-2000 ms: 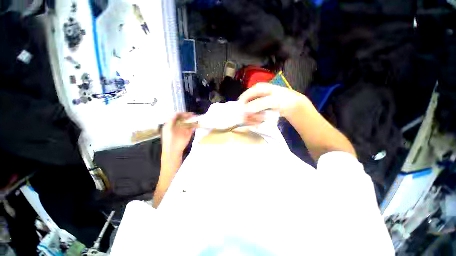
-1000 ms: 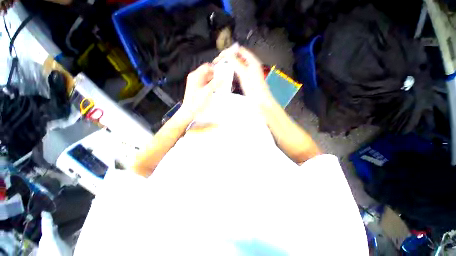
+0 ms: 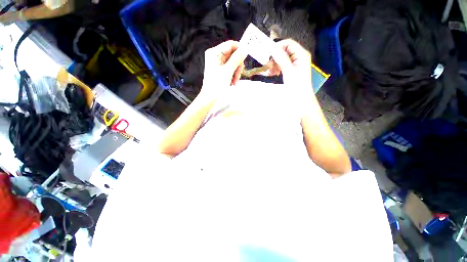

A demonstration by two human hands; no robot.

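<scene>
A small white card (image 3: 257,43) is held up between my two hands at the upper middle, tilted like a diamond. My left hand (image 3: 221,64) pinches its left edge with thumb and fingers. My right hand (image 3: 293,57) pinches its right edge. A tan strip (image 3: 257,70) hangs below the card between the hands; I cannot tell which hand holds it. Both hands are overexposed, so finger detail is partly lost.
A blue crate (image 3: 137,42) of dark cloth stands ahead to the left. A heap of dark cloth (image 3: 391,59) lies to the right. Scissors with yellow and red handles (image 3: 119,124) lie on the white machine table (image 3: 134,113) at left. Black strips (image 3: 48,130) hang farther left.
The view has swung from the white table toward the crates. Both hands have moved up and apart, and the white card now shows spread between them. The tan strip has come into clear view.
</scene>
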